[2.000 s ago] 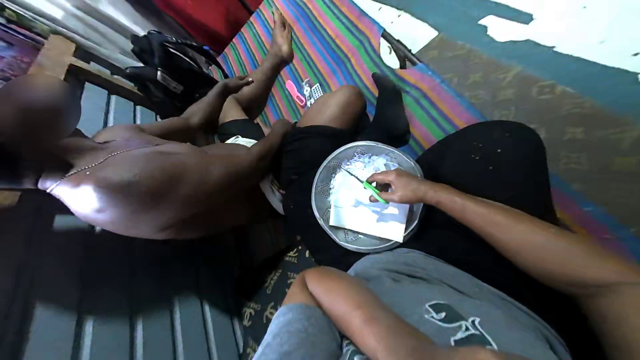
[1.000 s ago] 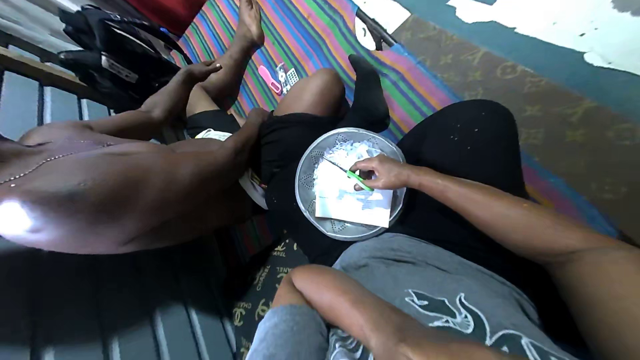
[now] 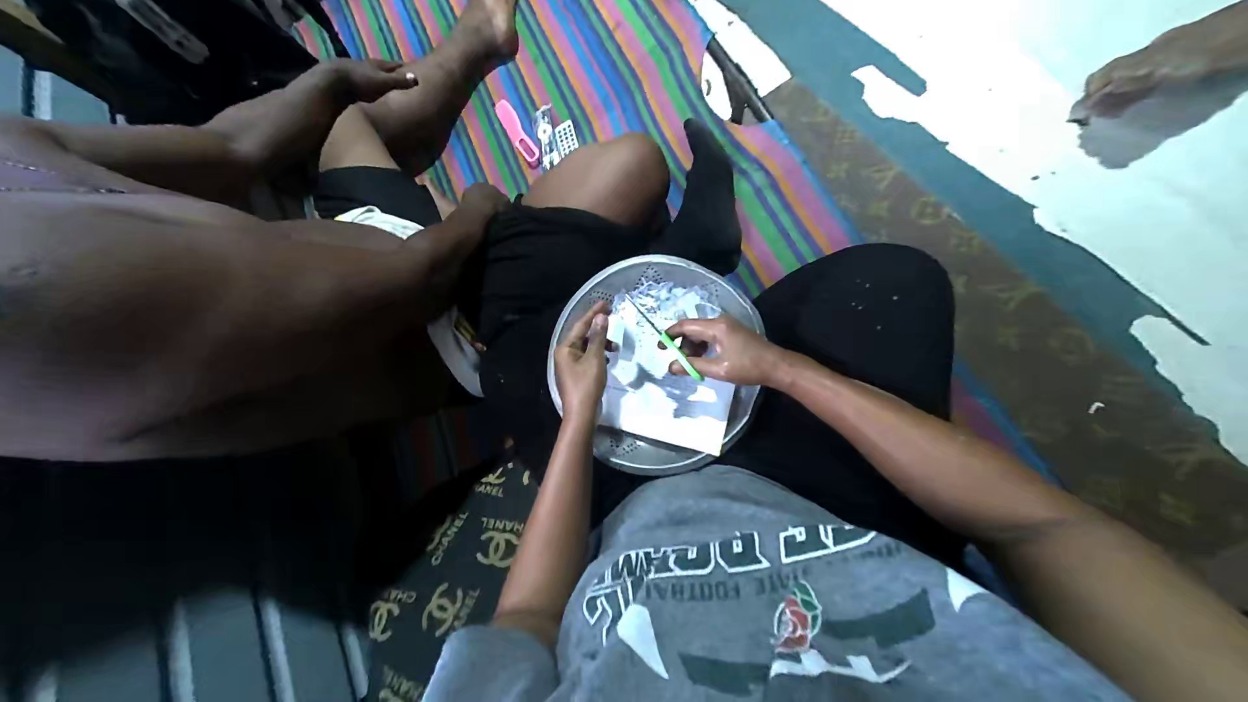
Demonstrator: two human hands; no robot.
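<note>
A round perforated metal tray (image 3: 639, 456) rests on my lap, holding a white sheet of paper (image 3: 673, 414) and a heap of small white paper scraps (image 3: 673, 297). My right hand (image 3: 726, 351) holds green-handled scissors (image 3: 682, 359) above the paper, their thin blades pointing up and left. At the tray's left side, my left hand (image 3: 582, 363) has a small white piece of paper (image 3: 615, 330) at its fingertips. Whether the scissor blades are apart is not clear.
Another person (image 3: 244, 312) sits close on the left, one hand near my tray side. A pink brush-like object (image 3: 517, 133) and a white remote control (image 3: 565, 138) lie on the striped mat (image 3: 624, 68). Someone's foot (image 3: 1150, 83) is at upper right.
My left hand has come to the tray's left side with a small paper piece. My right hand still holds the scissors. A foot has appeared at upper right.
</note>
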